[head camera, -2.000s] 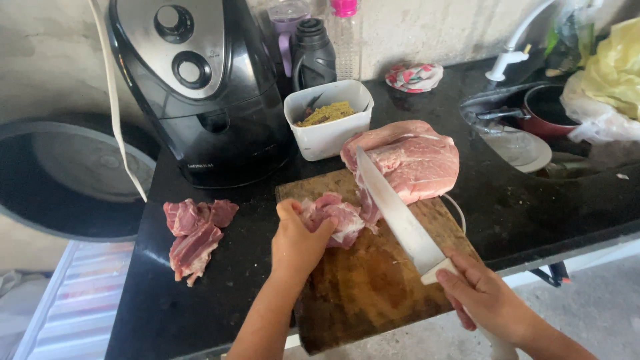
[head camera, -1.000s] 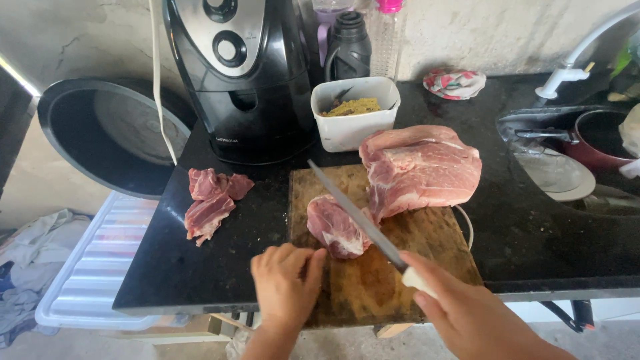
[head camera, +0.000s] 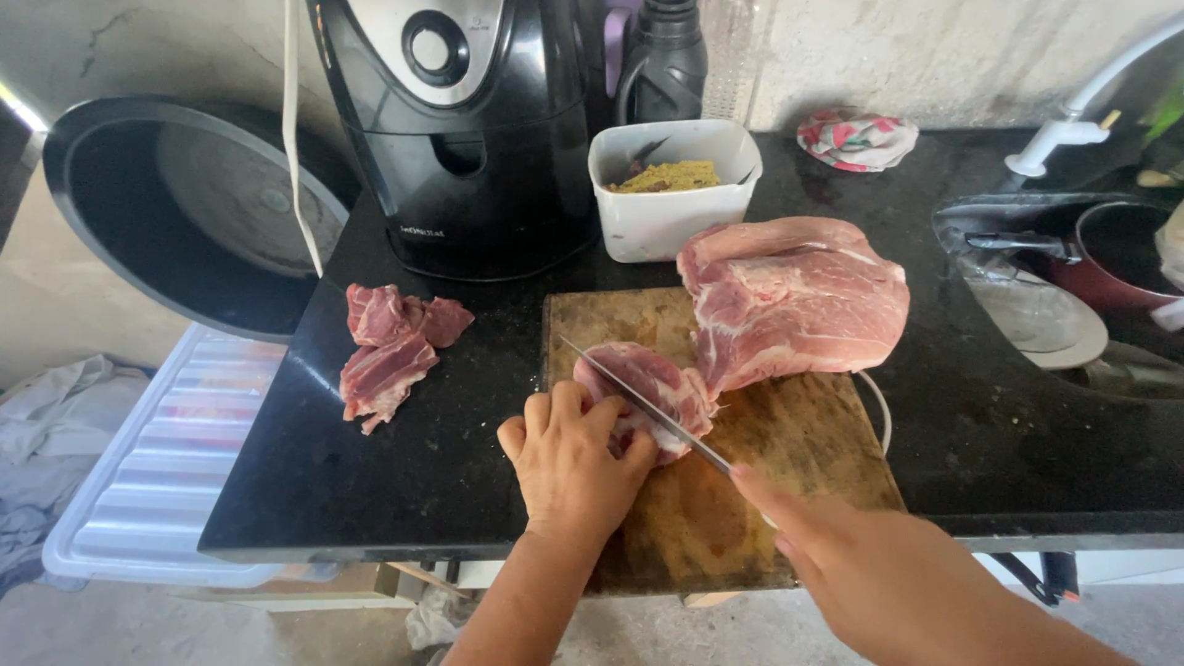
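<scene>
On a stained wooden cutting board lies a smaller piece of raw meat. My left hand presses its fingers onto the near left side of that piece and holds it. A kitchen knife is in my right hand, its blade laid diagonally across the meat, just beyond my left fingers. Touching the small piece, a large chunk of raw meat rests on the back right of the board and overhangs its edge. Several cut meat pieces sit on the black countertop to the left.
Behind the board stand a white plastic tub with yellow contents and a black air fryer. A patterned cloth lies by the wall. At right is a sink with a plate and a pot. The countertop's front edge is near.
My left hand has moved from the board's left edge onto the small piece of meat. The knife, earlier above that piece, now lies across it. The view has come closer.
</scene>
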